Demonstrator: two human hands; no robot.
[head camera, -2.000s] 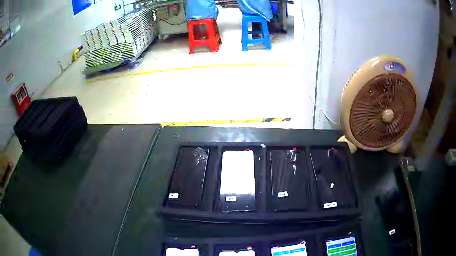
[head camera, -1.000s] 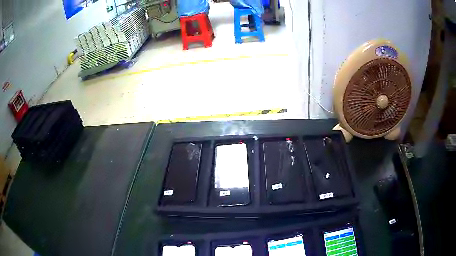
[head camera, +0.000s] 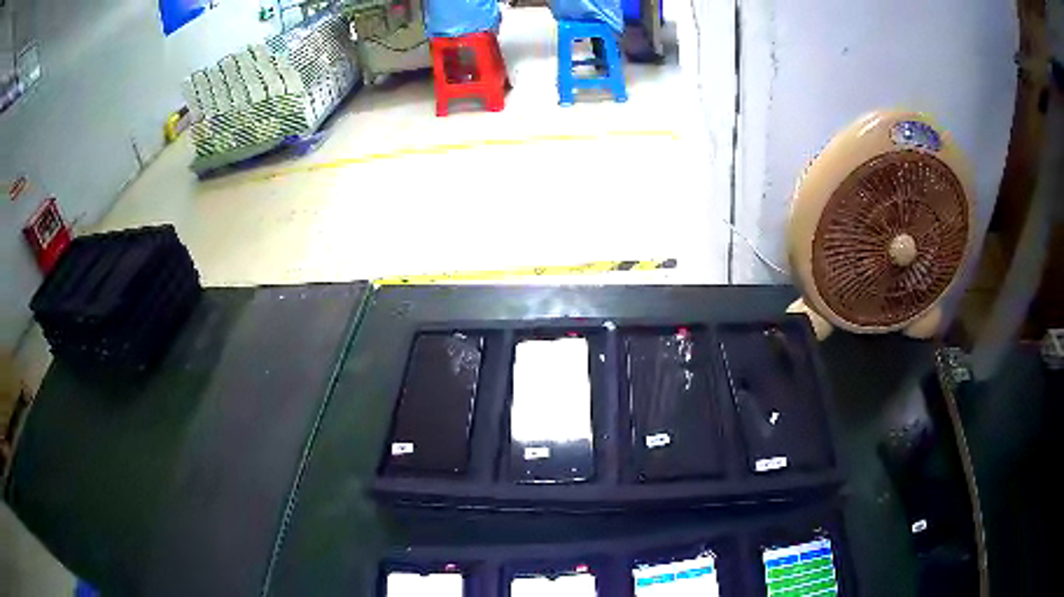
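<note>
A black four-slot tray lies on the dark green bench. Its second phone from the left shows a white screen; the first, third and fourth phones are dark. Each has a small white label near its lower end. A nearer tray is cut off by the bottom edge. Its two left phones show white screens, the third phone shows white with a blue band, and the right phone shows blue and green bands. Neither of my hands is in view.
A stack of black trays stands at the far left of the bench. A beige fan stands by the white pillar. A dark phone with a white label lies at the right, beside a tan strip. Beyond are red and blue stools with blue-clothed people, partly cut off.
The camera view has shifted slightly. The trays, phones and screens look the same, and no hand has appeared.
</note>
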